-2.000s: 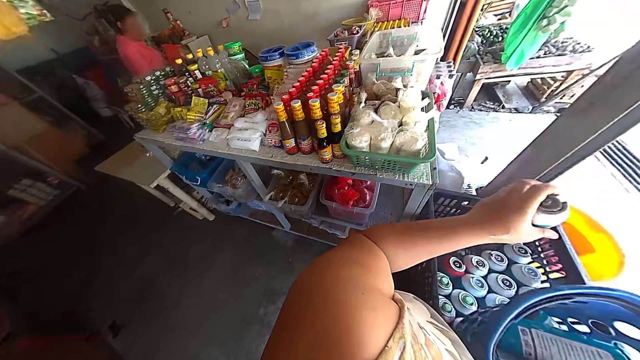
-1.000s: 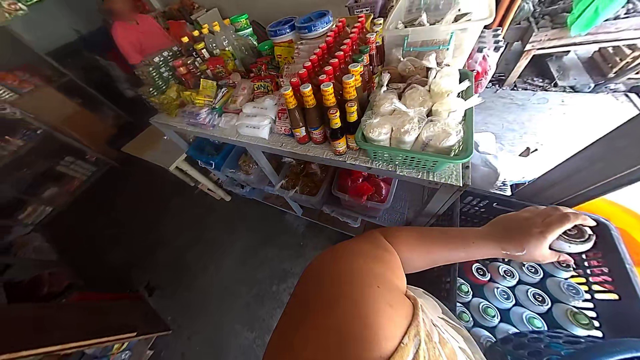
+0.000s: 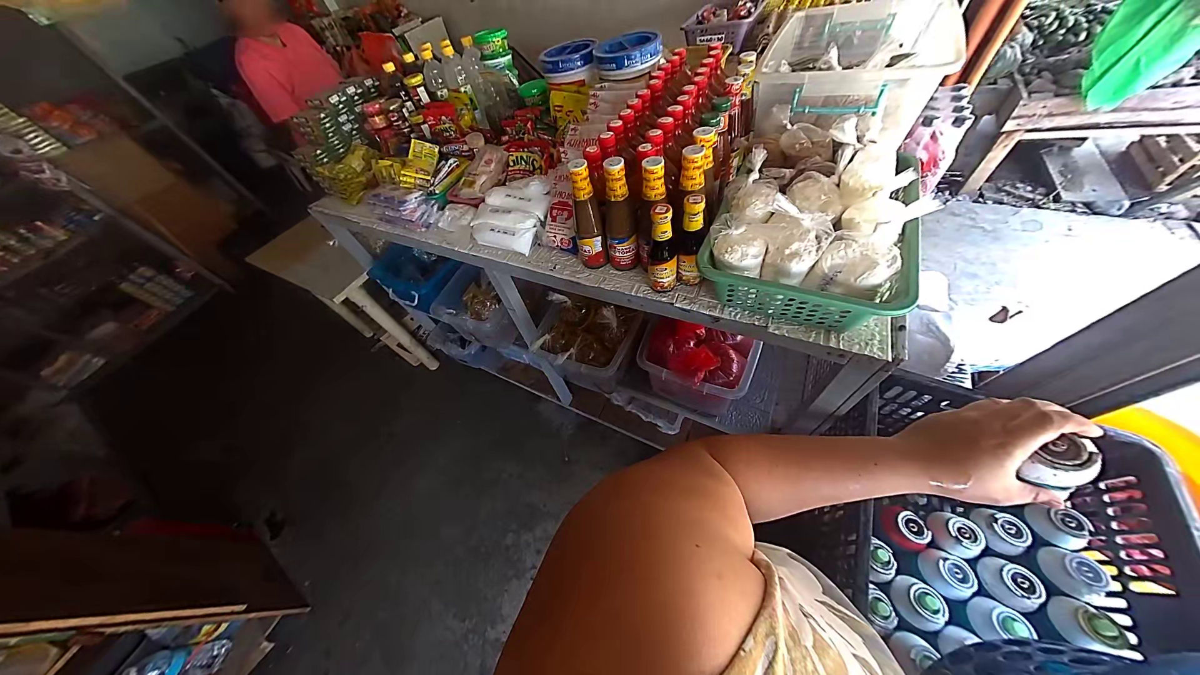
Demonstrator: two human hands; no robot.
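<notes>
My left hand (image 3: 994,455) reaches over a dark plastic crate (image 3: 874,469) at the lower right. Its fingers are curled around a round container (image 3: 1064,461) with pale sides and a ringed, darker end. The hand partly hides this container, and its lower part cannot be made out. Below the hand, several similar round-ended containers (image 3: 1011,583) stand close together in the crate; one has a red rim (image 3: 906,529). My right hand is out of view.
A table (image 3: 619,295) bears sauce bottles (image 3: 614,211), packets and a green basket (image 3: 806,307) of bagged goods. Bins, one holding red bags (image 3: 698,361), sit underneath. A blue basket rim (image 3: 1031,658) shows at the bottom right. A person (image 3: 281,66) is at the back left.
My left hand, with a container in its fingers in every frame, appears lower over the crate than two seconds ago. The view has shifted, and less of the blue basket shows.
</notes>
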